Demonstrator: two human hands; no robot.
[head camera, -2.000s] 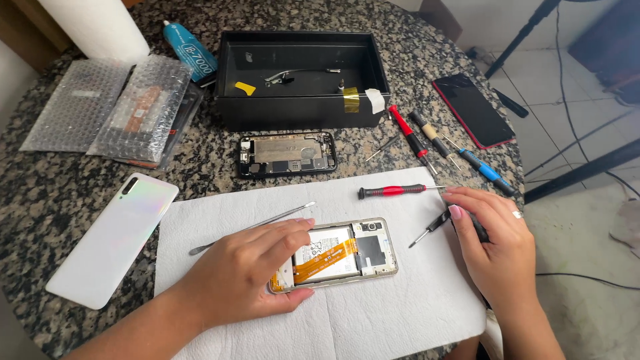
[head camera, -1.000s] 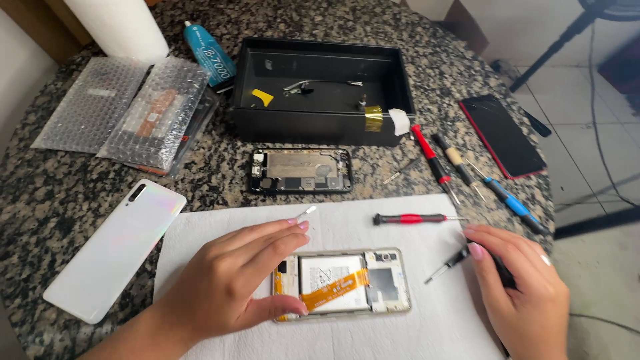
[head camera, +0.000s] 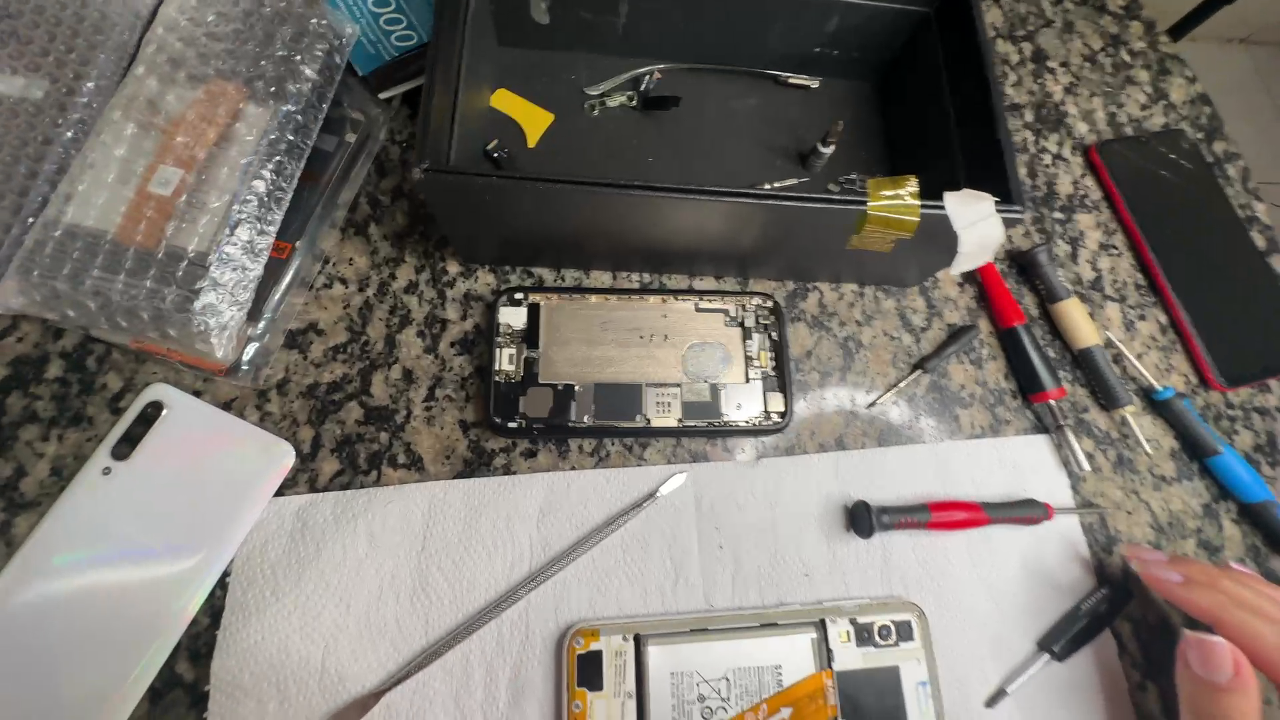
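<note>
An opened phone (head camera: 740, 660) with its battery and orange flex cable bare lies on a white paper towel (head camera: 330, 560), cut off by the bottom edge. My right hand (head camera: 1205, 620) is at the right edge, beside a black screwdriver (head camera: 1085, 620); its fingers are partly cut off, and whether it touches the handle cannot be told. My left hand is out of view. A metal spudger (head camera: 540, 575) lies on the towel left of the phone. A red and black screwdriver (head camera: 960, 514) rests above the phone. A second opened phone (head camera: 640, 345) sits on the granite table.
A black box (head camera: 660, 225) holding small metal parts stands behind. Several screwdrivers, one of them blue (head camera: 1210, 450), lie right, near a red-edged phone (head camera: 1190, 250). At left are a white phone back cover (head camera: 180, 500) and bubble-wrapped parts (head camera: 190, 170).
My left hand, earlier at the opened phone on the towel, has gone from view. The spudger it partly covered now shows. The view has moved closer to the table.
</note>
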